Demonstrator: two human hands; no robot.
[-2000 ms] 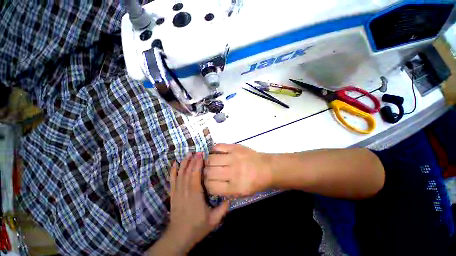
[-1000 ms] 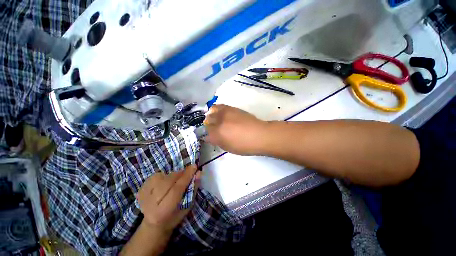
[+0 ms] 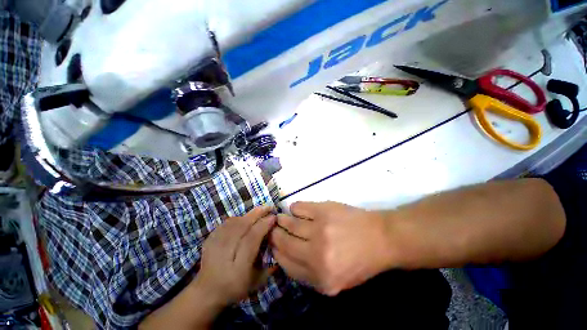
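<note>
The plaid fabric (image 3: 96,238) lies under the sewing machine head and spreads left and toward my lap. Its folded edge (image 3: 252,184) runs from the needle area toward my fingertips. My left hand (image 3: 238,254) lies on the cloth and pinches the edge with its fingertips. My right hand (image 3: 331,242) is beside it, fingers curled on the same edge, almost touching the left fingertips. The needle and presser foot are hidden behind the machine's metal parts.
The white sewing machine head (image 3: 161,58) covers the top left, with its tension dial (image 3: 204,122). Right of it on the bed lie tweezers (image 3: 357,103), thread snips (image 3: 380,85), scissors (image 3: 476,90) and a black clip (image 3: 562,103). A tray edge (image 3: 29,225) shows at far left.
My right hand has moved from beside the needle down toward me, next to my left hand. My left hand has moved slightly up and right. The view has shifted closer to the machine head.
</note>
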